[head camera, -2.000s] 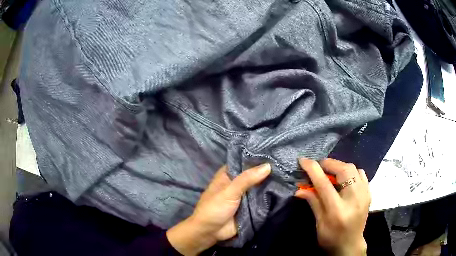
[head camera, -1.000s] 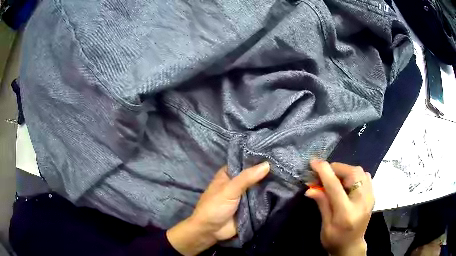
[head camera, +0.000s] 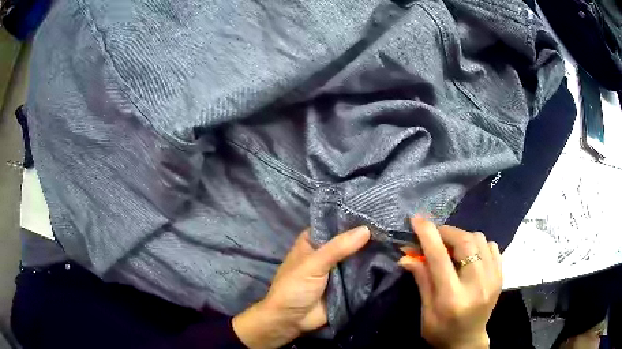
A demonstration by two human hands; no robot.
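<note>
A denim jacket (head camera: 225, 177), grey-blue side out, spreads over the table and toward my lap. My left hand (head camera: 297, 290) pinches its folded edge between thumb and fingers, beside a raised seam (head camera: 361, 217). My right hand (head camera: 453, 276), with a ring on one finger, holds orange thread snips (head camera: 413, 256) at the right end of that seam. The snips are mostly hidden by my fingers; a short dark blade shows against the cloth. I cannot make out single loose threads there.
The white, pen-marked table (head camera: 573, 218) shows at the right with a curved edge. Dark cloth with tiny pale lettering lies under the jacket. A dark flat rectangle (head camera: 592, 112) lies at the right. Another dark garment (head camera: 580, 34) is at the top right.
Compared with a second ago, my right hand has moved slightly left, toward my left hand, and more of the snips shows. My left hand keeps its hold on the cloth, almost in place.
</note>
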